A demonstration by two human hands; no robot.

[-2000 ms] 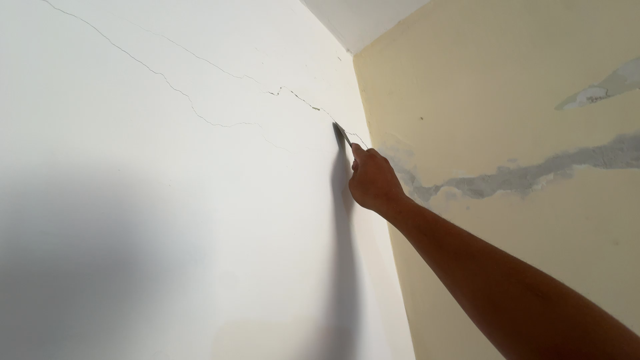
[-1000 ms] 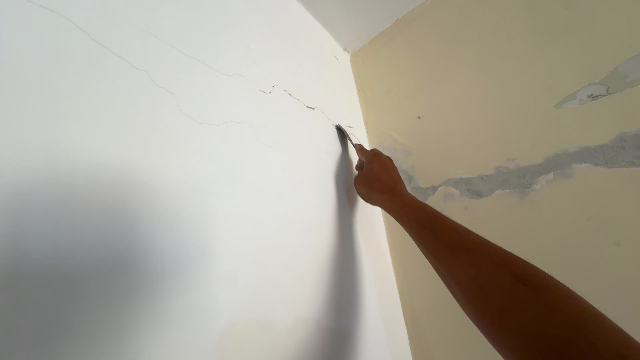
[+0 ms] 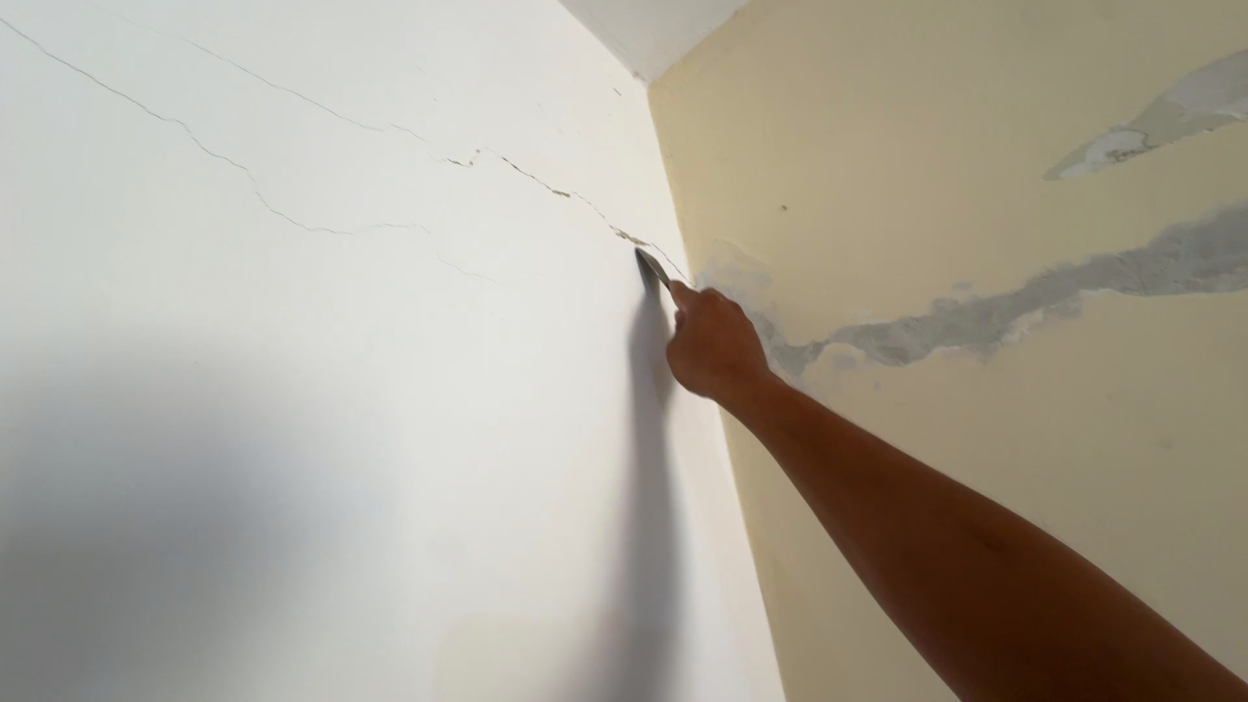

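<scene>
My right hand (image 3: pixel 720 343) is closed around the handle of a scraper or putty knife (image 3: pixel 651 267), near the corner of the room. The blade points up and left, its tip just below a chipped part of a thin crack (image 3: pixel 632 237) in the white wall (image 3: pixel 341 322). Whether the tip touches the wall I cannot tell. From the chipped part the crack runs up to the left and down to the corner. Most of the handle is hidden in my fist. My left hand is out of view.
To the right, the cream wall (image 3: pixel 936 175) meets the white one. A rough grey band of bared or filled plaster (image 3: pixel 936 331) crosses it, with another grey patch (image 3: pixel 1170 107) higher up. The ceiling (image 3: pixel 658 29) shows at the top. A second thin crack (image 3: pixel 210 151) runs at the upper left.
The crack beside the blade now shows a wider, chipped stretch. The scraper's tip, which was on the crack line one second ago, is now just below it. My right hand keeps its hold.
</scene>
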